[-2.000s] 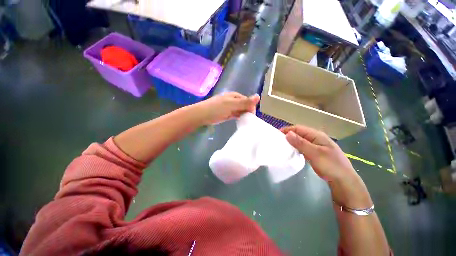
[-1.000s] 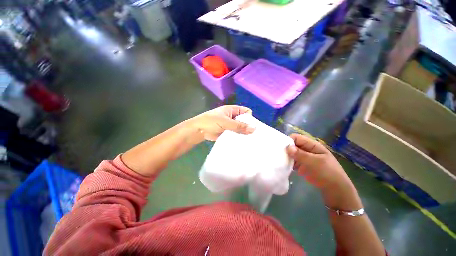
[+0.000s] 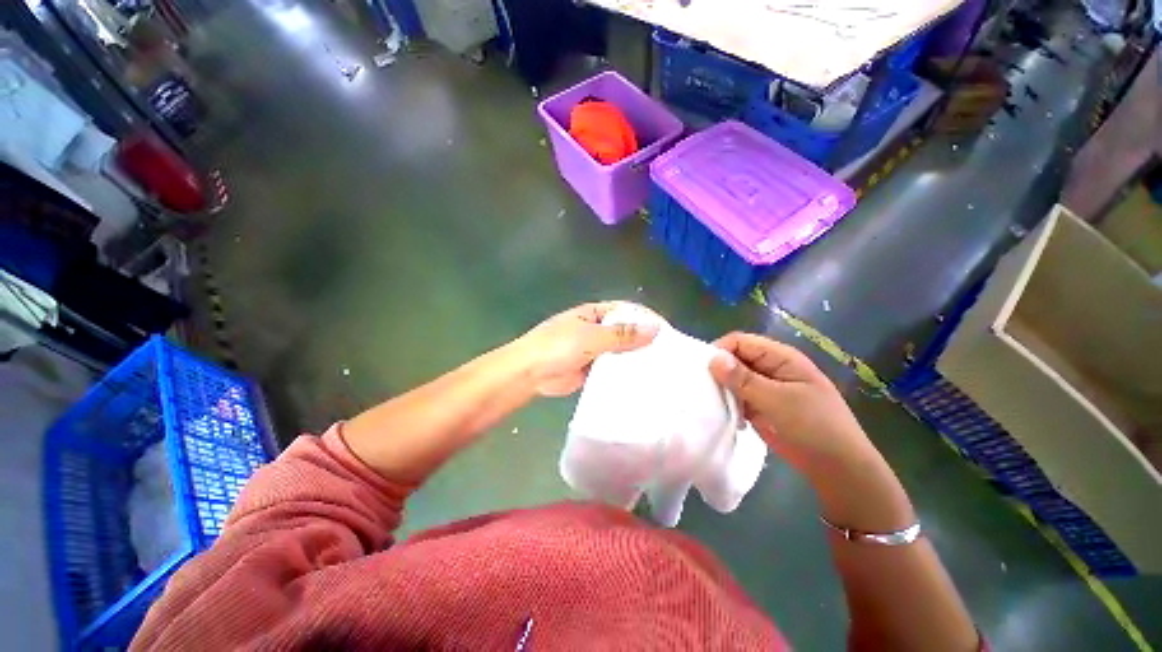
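Note:
A small white garment (image 3: 644,414) hangs bunched between my two hands, in front of my body and above the floor. My left hand (image 3: 580,344) pinches its upper left edge between thumb and fingers. My right hand (image 3: 777,389) pinches its upper right edge, with a silver bracelet on the wrist. The cloth falls in soft folds below both hands. The fingertips behind the cloth are partly hidden.
A purple bin (image 3: 612,178) with an orange-red item stands beside a purple-lidded box (image 3: 752,191), near a worktable (image 3: 816,32). A blue slatted crate (image 3: 185,439) is at lower left. A large beige box (image 3: 1083,369) stands at right. Yellow-black tape marks the green floor.
The view has turned left: bins and beige box have shifted right, and the blue crate has come into view at left. Both hands still hold the garment, whose folds have changed.

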